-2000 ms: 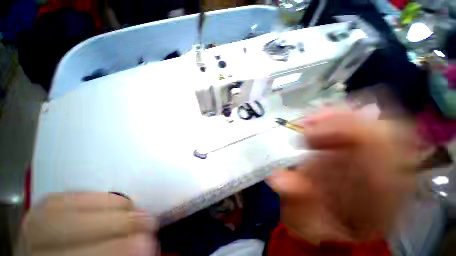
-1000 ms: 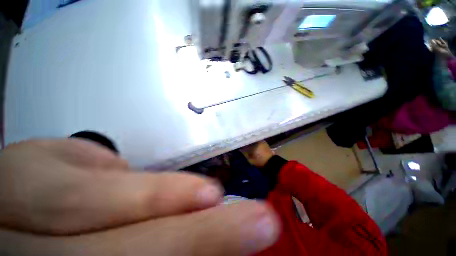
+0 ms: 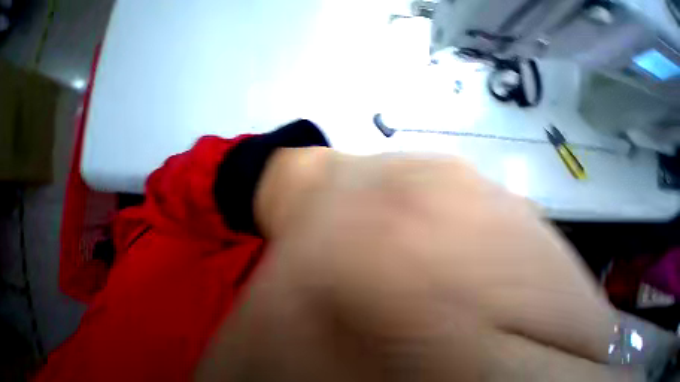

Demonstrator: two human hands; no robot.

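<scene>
My left hand [image 3: 417, 254] is very close to the camera, large and blurred, and reaches in from a red sleeve with a dark cuff. Its fingertips and anything in it cannot be made out. My right hand cannot be made out in the picture. Yellow-handled thread snips [image 3: 568, 155] lie on the white sewing table [image 3: 224, 82], beyond my hand to the right. The black looped scissors [image 3: 514, 82] lie near the head of the sewing machine [image 3: 622, 93], which is cut off at the upper right.
A thin dark line runs across the table from a small dark curved piece [image 3: 384, 125] towards the right. A red crate [image 3: 74, 246] stands beside the table's left end. A brown box [image 3: 26, 123] is at the far left. Dark and pink cloth shows at the lower right.
The view has swung left, so the machine, scissors and snips sit further right. The snips, near my right hand at first, lie on the table. My left hand and sleeve now cover the centre.
</scene>
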